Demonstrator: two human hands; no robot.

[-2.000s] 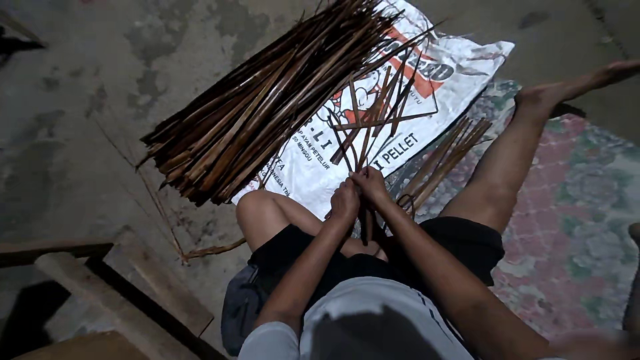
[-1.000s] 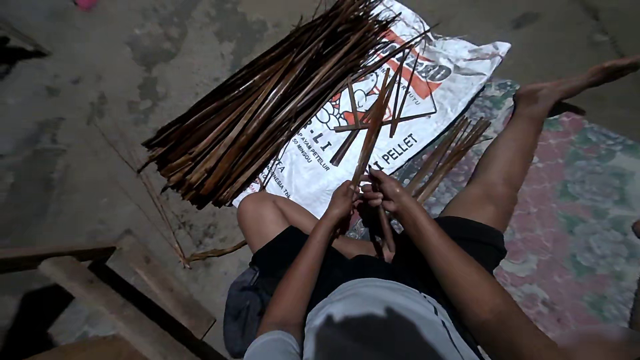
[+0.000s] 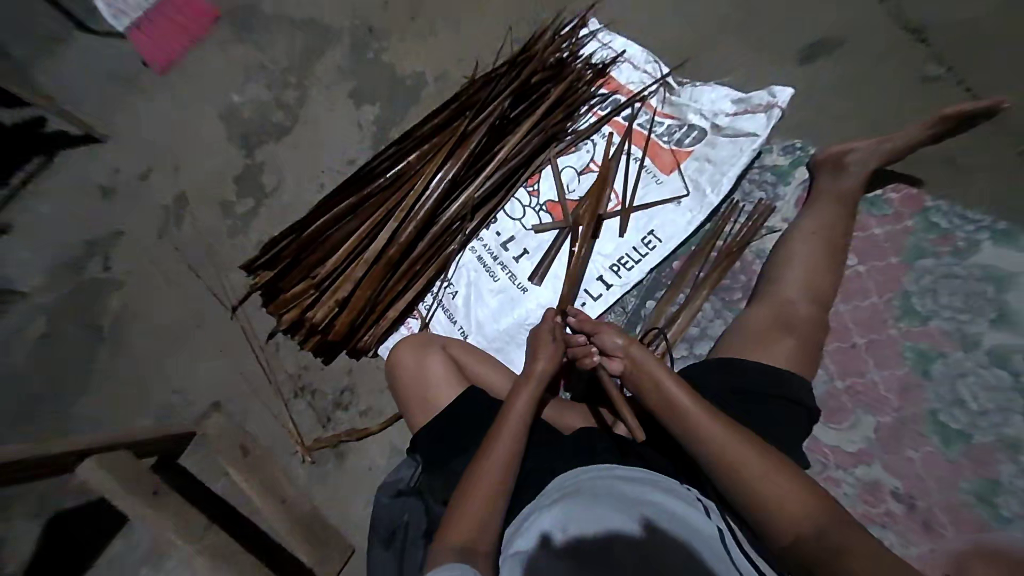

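My left hand (image 3: 546,346) and my right hand (image 3: 602,342) meet above my lap, both closed on long brown dried leaf strips (image 3: 582,258). One end of the strips points away over a white woven feed sack (image 3: 496,308); the other comes out below my right hand, toward my shorts. On the sack's left part lies a large bundle of dried leaf strips (image 3: 416,208). A few loose strips (image 3: 640,210) cross each other on the sack, beyond my hands. A smaller bunch of strips (image 3: 708,268) lies right of the sack, beside my outstretched leg.
A floral mat (image 3: 920,336) spreads under and right of my leg. Wooden planks of some furniture (image 3: 176,504) stand at the lower left. A thin branched stalk (image 3: 272,384) lies on the concrete floor (image 3: 160,240). A pink and white item (image 3: 172,32) is at the top left.
Strips that fanned out above my hands two seconds ago now lie closer together in my grip, and some lie loose on the sack. A strip end now slants out below my right hand.
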